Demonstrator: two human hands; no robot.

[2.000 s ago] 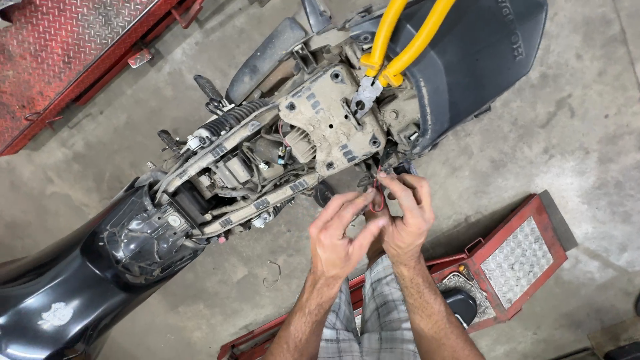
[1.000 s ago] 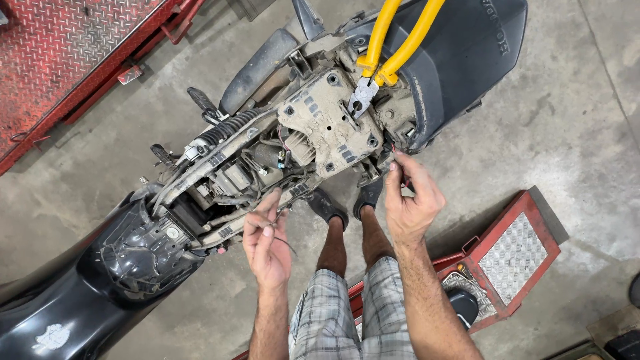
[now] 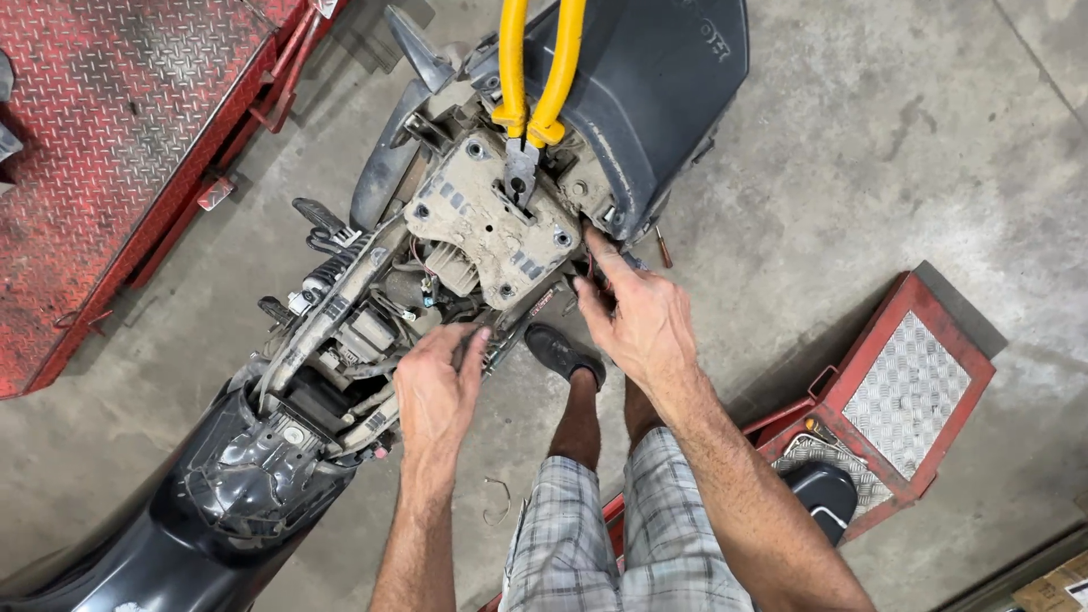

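A partly stripped motorcycle lies diagonally below me, its dusty rear plate (image 3: 489, 225) and frame rail (image 3: 327, 323) exposed. My left hand (image 3: 440, 382) is at the near frame rail, thumb and forefinger close together; whether something thin is between them is hidden. My right hand (image 3: 642, 314) reaches to the edge beside the rear plate, forefinger extended into the gap under the dark rear fender (image 3: 654, 93), with thin reddish wires near its fingers. Yellow-handled pliers (image 3: 521, 161) rest with their jaws on the rear plate. A battery-like black box (image 3: 316, 398) sits between the rails.
A red lift platform with tread plate (image 3: 127, 144) stands at the upper left. At the right is a red stand with metal plates (image 3: 908, 395), holding a black part (image 3: 823, 497). A screwdriver (image 3: 663, 248) lies beyond the fender. A wire piece (image 3: 497, 501) is on the floor.
Both hands were together beside the rear plate two seconds ago, then came apart. Since one second ago, my left hand has moved along the rail toward the plate, and my right forefinger has reached in beside it.
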